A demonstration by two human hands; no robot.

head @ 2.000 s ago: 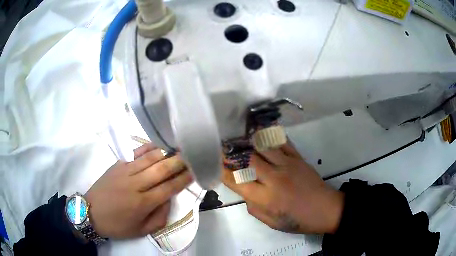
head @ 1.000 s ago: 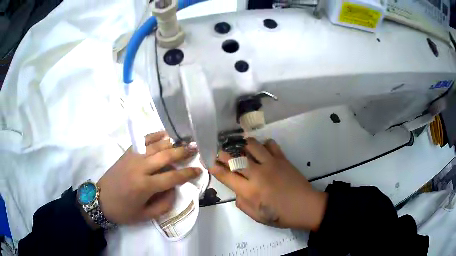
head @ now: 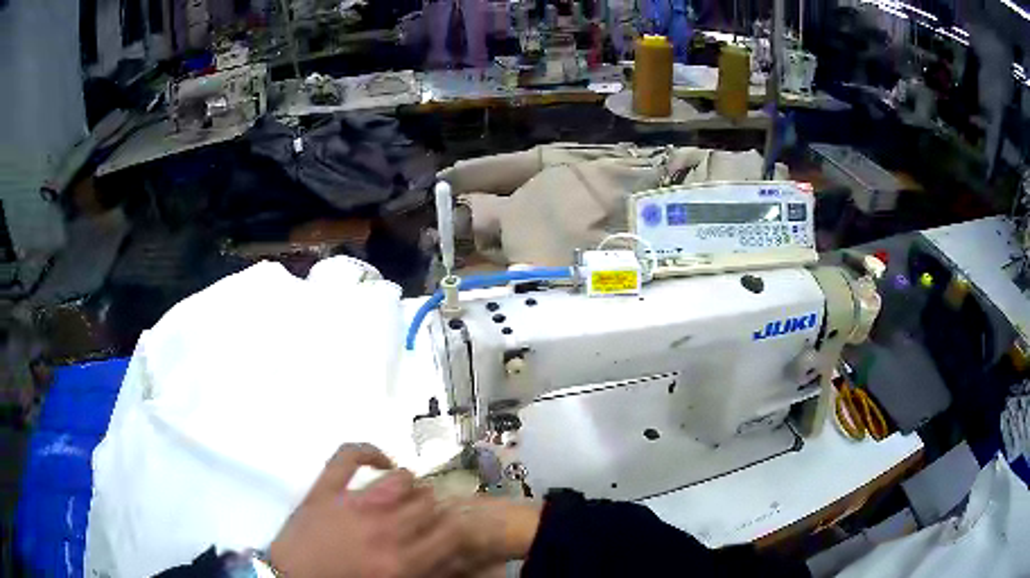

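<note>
White trousers [head: 282, 395] lie bunched to the left of the sewing machine [head: 633, 339]. My left hand [head: 356, 525] is low at the centre, blurred, with bent fingers over the near edge of the white cloth. My right hand [head: 480, 525] is beside it, partly hidden behind the left hand. The hands overlap just in front of the machine's needle end. A small raised part of the cloth [head: 435, 440] shows at the presser foot area. What the fingers hold cannot be made out.
A control panel [head: 734, 220] stands on the machine. Orange scissor-like loops [head: 861, 409] lie at its right end. Beige cloth [head: 587, 203] is piled behind. Thread cones [head: 653, 77] stand farther back. A blue surface [head: 70, 452] is at left, with white cloth [head: 983, 531] at lower right.
The view has lifted and pulled back to show the whole machine and workshop. My hands have left the two sides of the machine head and come together in front of it at lower left.
</note>
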